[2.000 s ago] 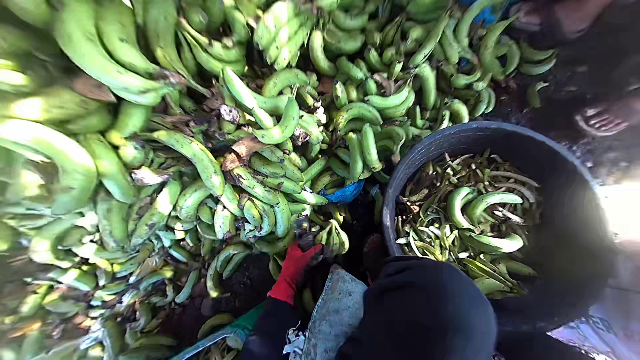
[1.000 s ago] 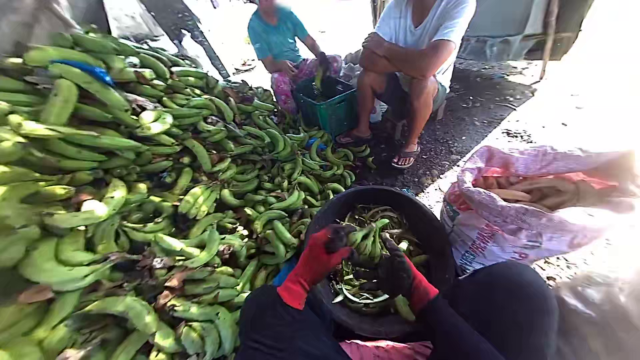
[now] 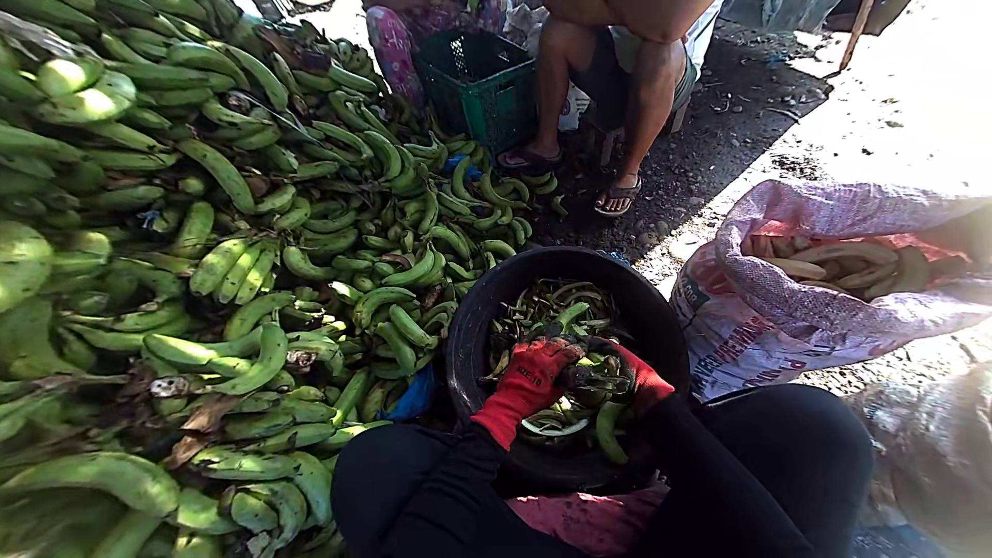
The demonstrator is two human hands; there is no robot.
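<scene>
My left hand (image 3: 535, 376), in a red glove with dark fingers, is over a round black tub (image 3: 465, 341) between my knees. Close beside it is my right hand (image 3: 624, 376), gloved alike. Both are closed around a small bunch of green bananas (image 3: 601, 380); one banana (image 3: 611, 432) hangs below the right hand and another pokes up above the fingers. My fingers and the bunch partly hide each other. Under them in the tub lie strips of banana peel (image 3: 573, 294).
A large heap of green bananas (image 3: 225, 178) spreads along the left. A woven sack (image 3: 783, 318) holding peeled bananas (image 3: 860, 263) stands at right. Beyond the tub are a green plastic crate (image 3: 496, 101) and a seated person's legs (image 3: 647, 108); a blue plastic scrap (image 3: 415, 395) lies beside the tub.
Two seconds ago my left hand was at the heap beside the tub, by a small bunch. One second ago both hands held a bunch over the tub, as now. The view has swung widely.
</scene>
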